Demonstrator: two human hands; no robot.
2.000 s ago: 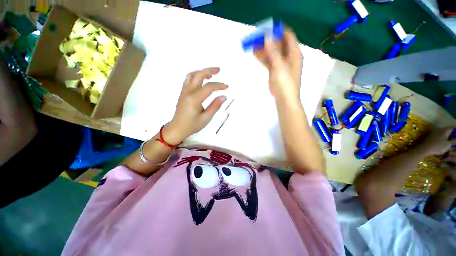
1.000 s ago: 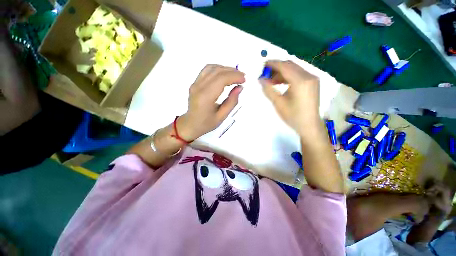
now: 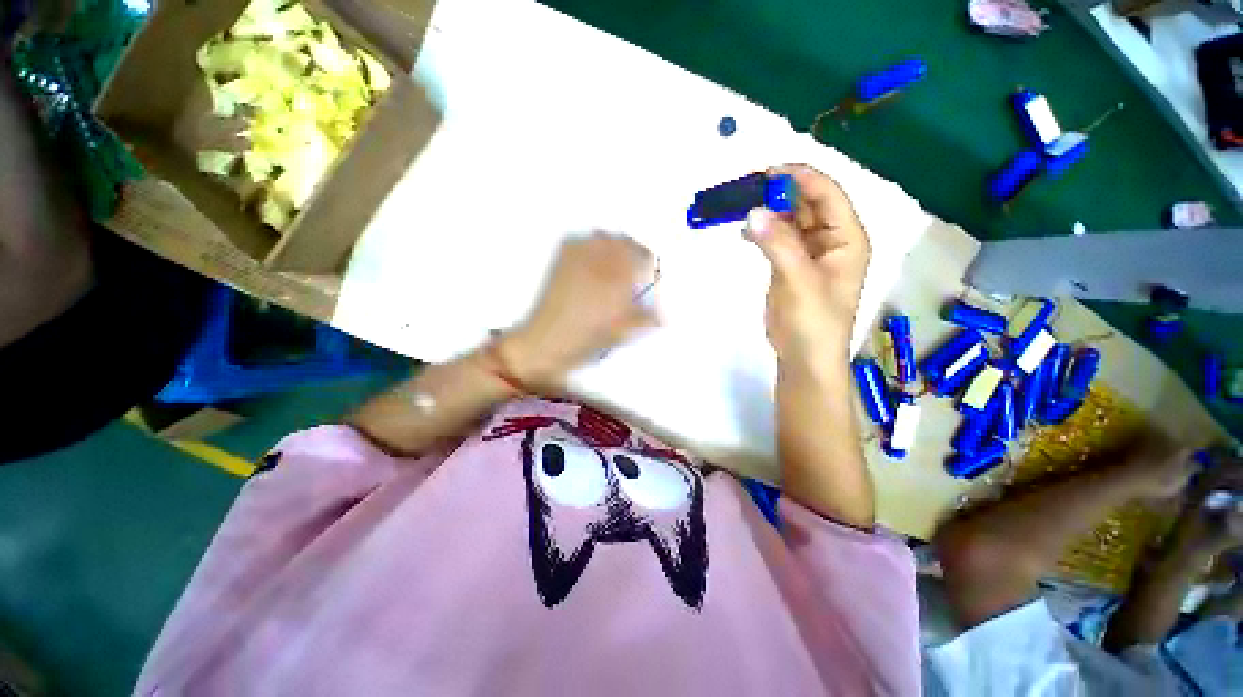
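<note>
My right hand (image 3: 815,245) holds a blue battery pack (image 3: 736,200) by its right end, between thumb and fingers, above the white work sheet (image 3: 504,150). The pack has a dark patch on its upper face. My left hand (image 3: 586,306) is blurred over the middle of the sheet, with its fingers curled. A thin dark strand shows at its fingertips; I cannot tell whether it is held. A small dark dot (image 3: 727,125) shows on the sheet.
An open carton (image 3: 334,191) with pale yellow slips (image 3: 293,102) stands at left. A pile of blue packs (image 3: 984,388) lies at right, near gold parts (image 3: 1084,443) and a neighbouring worker's arm (image 3: 1016,531). A grey metal bar (image 3: 1104,263) and more packs (image 3: 893,82) are beyond.
The pack in my right hand now shows its full length with a dark patch. My left hand has moved slightly down, and its fingers are more curled.
</note>
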